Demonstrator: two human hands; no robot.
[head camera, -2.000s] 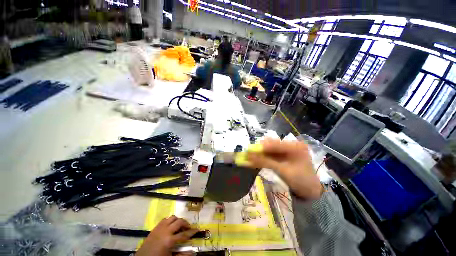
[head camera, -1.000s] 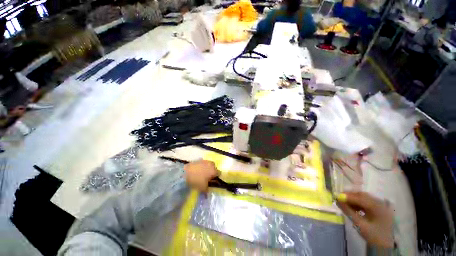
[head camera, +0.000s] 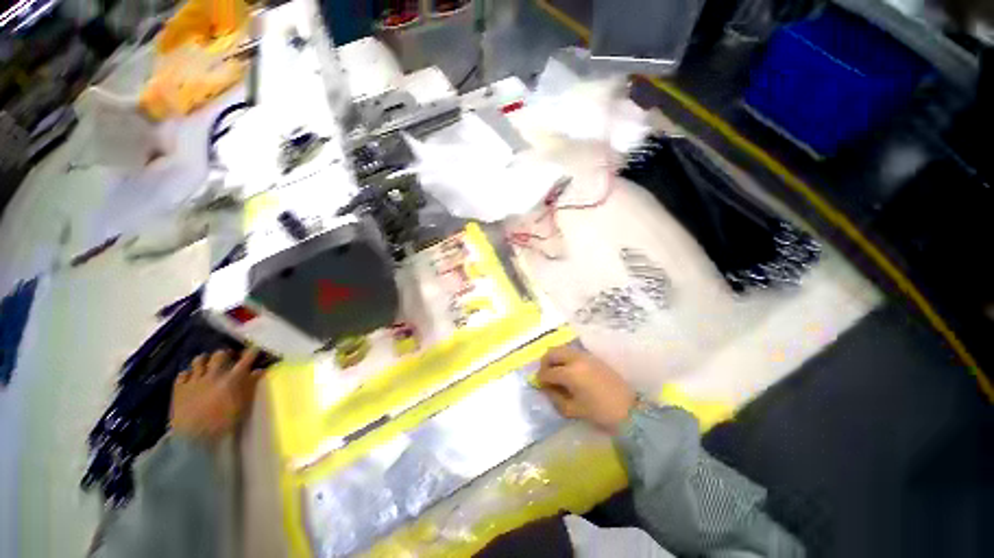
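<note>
The sewing machine head (head camera: 327, 286), white with a dark grey front and red logo, stands left of centre. My left hand (head camera: 213, 392) is at its left, fingers spread, over the heap of black straps (head camera: 136, 381); whether it grips a strap is blurred. My right hand (head camera: 583, 384) is at the right edge of the yellow-taped work plate (head camera: 436, 364), fingers curled; what is in it cannot be made out. Loose silver D-rings (head camera: 627, 296) lie right of the plate.
A bundle of black ringed straps (head camera: 708, 207) lies at the table's right edge. A thin red cord (head camera: 545, 231) and crumpled white sheet (head camera: 474, 169) are behind the plate. Clear plastic over grey sheet (head camera: 436, 458) covers the front. A blue bin (head camera: 834, 82) stands beyond the aisle.
The view has swung right. My left hand has moved from the black strap at the plate to the strap heap. My right hand has come in to the plate's right edge.
</note>
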